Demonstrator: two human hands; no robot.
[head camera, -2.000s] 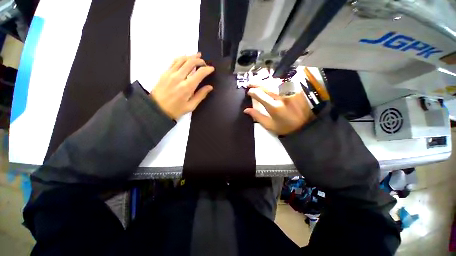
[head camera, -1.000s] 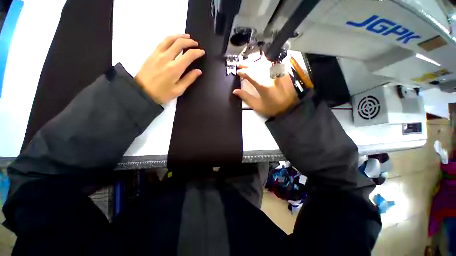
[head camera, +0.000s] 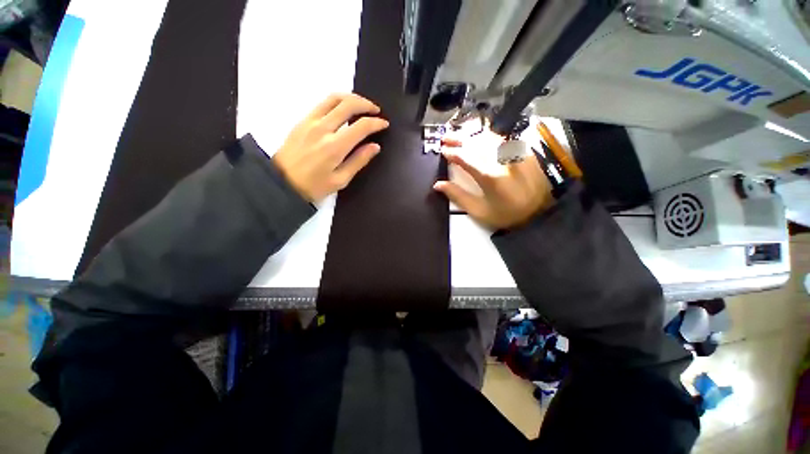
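A long dark fabric strip (head camera: 391, 213) lies flat from under the machine head over the table's front edge. Its right edge runs by the shiny presser foot (head camera: 433, 139). My left hand (head camera: 330, 149) rests with fingers spread on the strip's left part and grips nothing. My right hand (head camera: 497, 188) lies right of the presser foot, its thumb and fingertips at the strip's right edge, apart and pressing, not gripping. Black thread snips (head camera: 548, 163) and an orange-yellow strip-like item (head camera: 558, 149) lie by my right wrist.
The white sewing machine head (head camera: 684, 80) stands over the upper right. Another dark fabric piece (head camera: 173, 124) lies on the table at left. A dark flat item (head camera: 608, 164) and a vented white-grey box (head camera: 684, 215) are at right. Scraps (head camera: 530, 350) lie on the floor.
The camera view has shifted and come back. Both hands stay near the same places on the strip, with only slight finger shifts.
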